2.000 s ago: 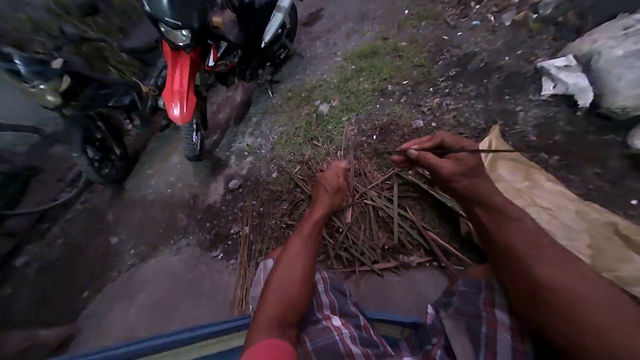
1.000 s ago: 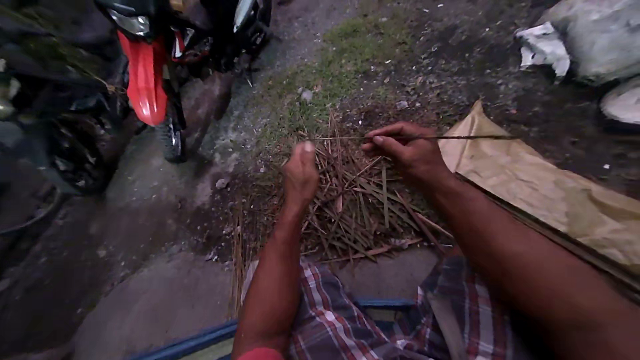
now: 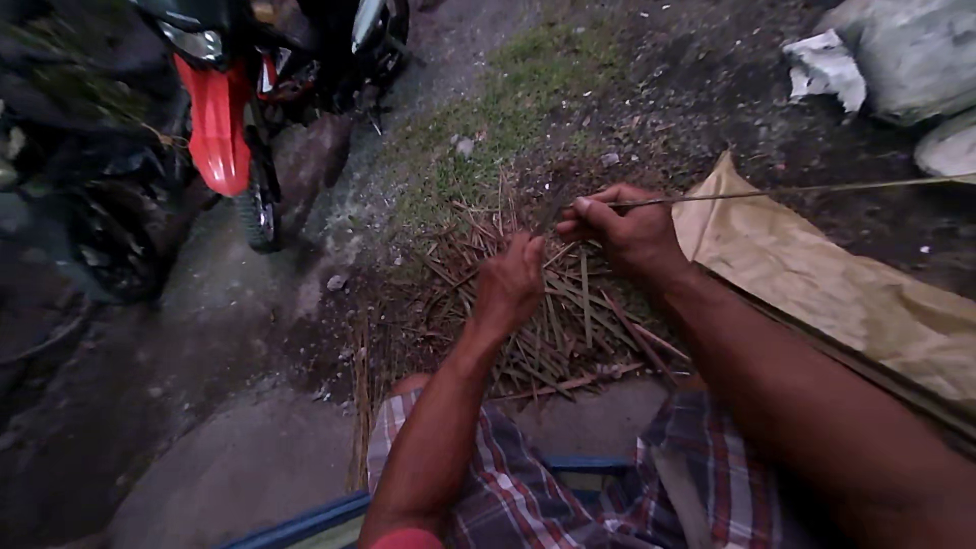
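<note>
My right hand pinches a long thin plant strip, which runs off past the right edge of the view. Close by on the left, my left hand has its fingers closed around something thin and dark, probably a small blade, that rises between the two hands; blur hides what it is. Beneath both hands lies a loose heap of cut, flat plant strips on the ground. Several thin, long stalks lie left of my knee.
A yellowish woven sack lies at the right, with long dark strips along its near edge. Motorcycles, one with a red front fender, stand at upper left. Whitish sacks are at upper right. A blue edge crosses below my legs.
The hands were farther apart a second ago, with a thin strand between them; now they are close together. The right hand still holds the strip.
</note>
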